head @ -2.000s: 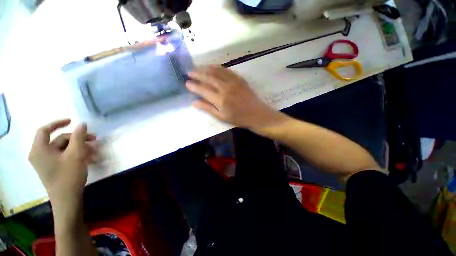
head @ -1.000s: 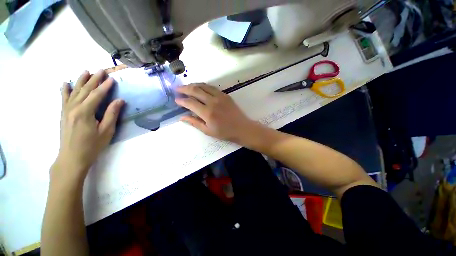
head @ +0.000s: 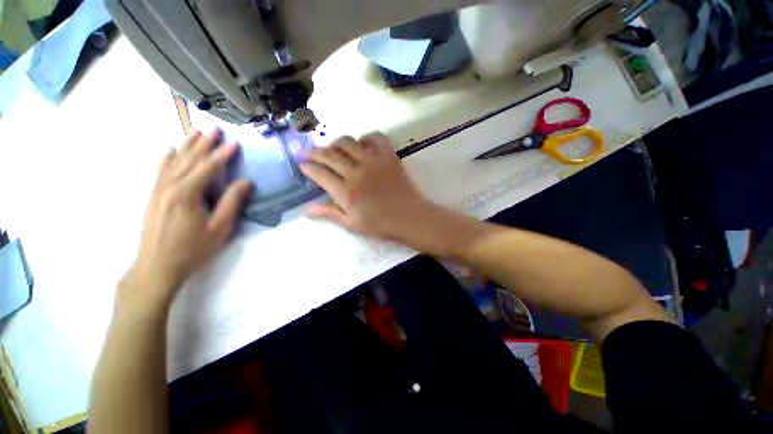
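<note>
A blue-grey fabric piece in a clear sewing template (head: 269, 174) lies on the table under the machine's needle area. A dark guide line and a dark fabric edge show along its near side. My left hand (head: 188, 199) lies flat on its left part, fingers apart, slightly blurred. My right hand (head: 364, 185) rests at its right edge, beside the brightly lit presser foot (head: 284, 136), fingers bent. Both hands press from above and hide parts of the template. The needle itself is too small to tell.
The off-white sewing machine head (head: 203, 51) stands over the work. Scissors (head: 542, 136) with red and yellow loops lie at right. Dark and pale pieces (head: 415, 58) lie behind the needle under the arm. Pale pieces lie at far left (head: 12, 278) and upper left (head: 63, 55).
From one second ago, my left hand has moved right and down, and the template has turned under the presser foot. My right hand has stayed near its right edge.
</note>
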